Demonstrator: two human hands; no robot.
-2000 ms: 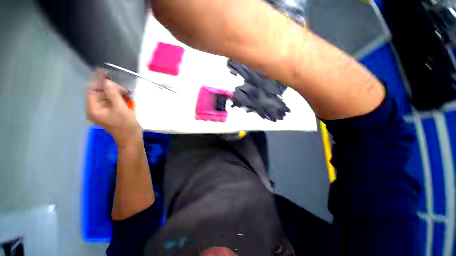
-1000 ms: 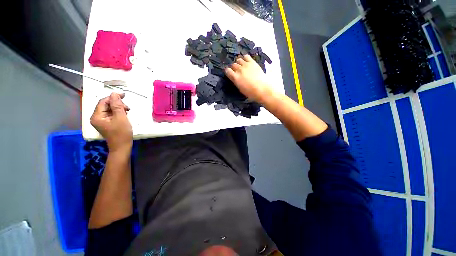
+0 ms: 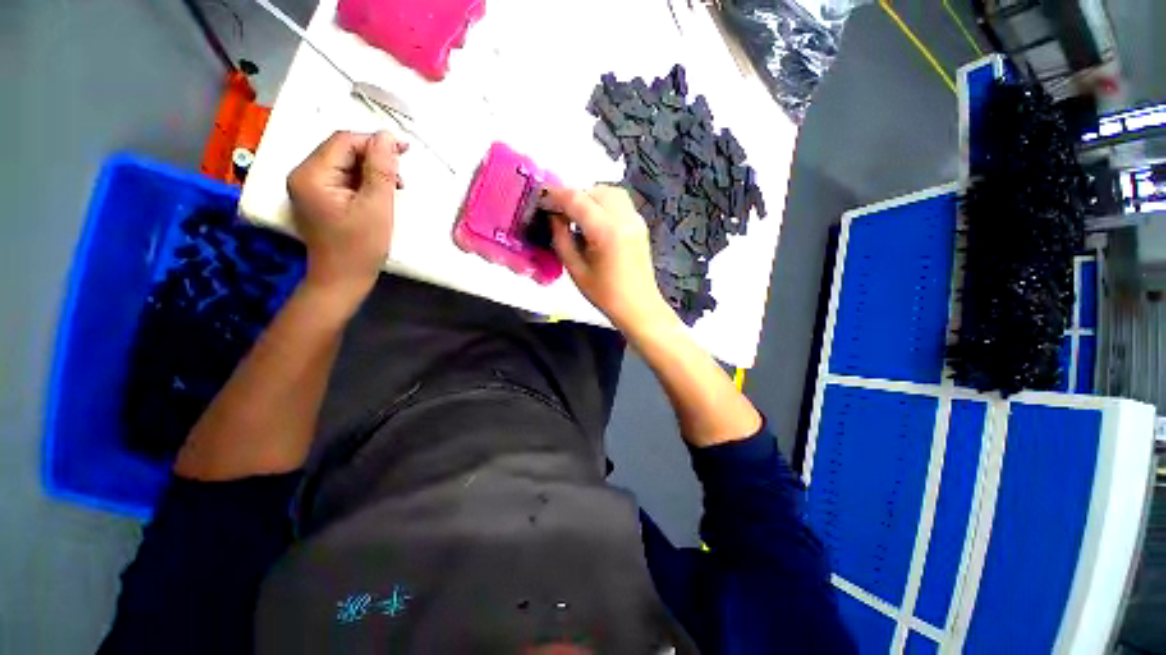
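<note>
The pink fixture [image 3: 481, 210] lies at the table's near edge, tilted in view. My right hand [image 3: 596, 243] is over its right side, thumb and fingers pinched on a black part [image 3: 540, 228] at the recess; the fingers partly hide it, so how far it sits inside cannot be told. My left hand [image 3: 343, 205] is over the table's left edge, fingers curled together. A small dark spot shows at its fingertips, too small to name. The loose pile of black parts [image 3: 684, 173] lies right of the fixture. A second pink block [image 3: 416, 28] is at the top left, cut off by the frame.
A thin pale rod [image 3: 313, 49] and a grey-white sliver [image 3: 381, 100] lie beyond my left hand. A blue bin [image 3: 79, 339] with black parts stands left of my knees, near orange equipment [image 3: 230, 126]. A shiny plastic bag [image 3: 786, 45] is at the far corner. Blue-and-white racks [image 3: 882, 301] stand right.
My right hand has moved left from the pile to the pink fixture. My left hand stays curled near the left edge. The view has turned, showing more of the blue bin.
</note>
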